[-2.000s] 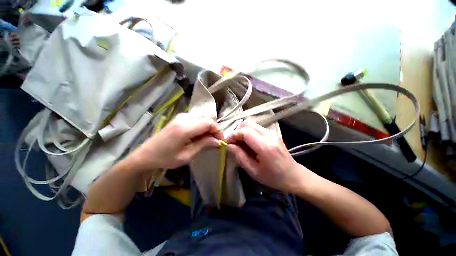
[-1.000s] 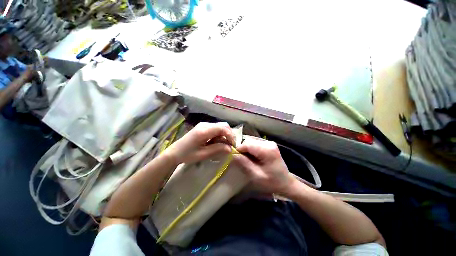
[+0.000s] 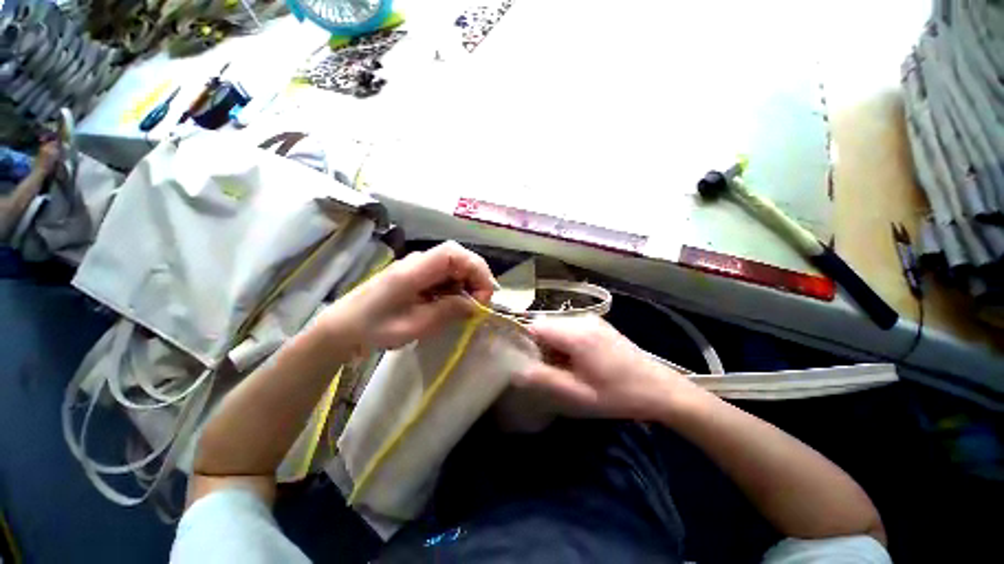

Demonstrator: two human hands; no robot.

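A beige tote bag [image 3: 440,408] lies on my lap against the bench edge, with a yellow line running slantwise down its side. My left hand [image 3: 424,295] pinches the bag's upper edge at the top of the yellow line. My right hand [image 3: 584,361] grips the same edge a little to the right. The fingertips of both hands are partly hidden by the fingers and the fabric. Thin beige straps [image 3: 798,380] stick out to the right behind my right hand, and another loop shows just behind the bag's edge.
A heap of beige bags [image 3: 182,242] is at left. On the bench lie a hammer [image 3: 784,231], a red strip [image 3: 760,271], small snips [image 3: 905,256] and leopard-print scraps [image 3: 355,66]. A turquoise fan [image 3: 347,13] stands behind. Stacked pieces [image 3: 956,143] are at right. A person's arm [image 3: 28,193] shows at far left.
The bag has turned from upright to slanting, its yellow line now running down to the left. The strap loops dropped from over the bench edge. My hands have moved slightly apart along the bag's edge.
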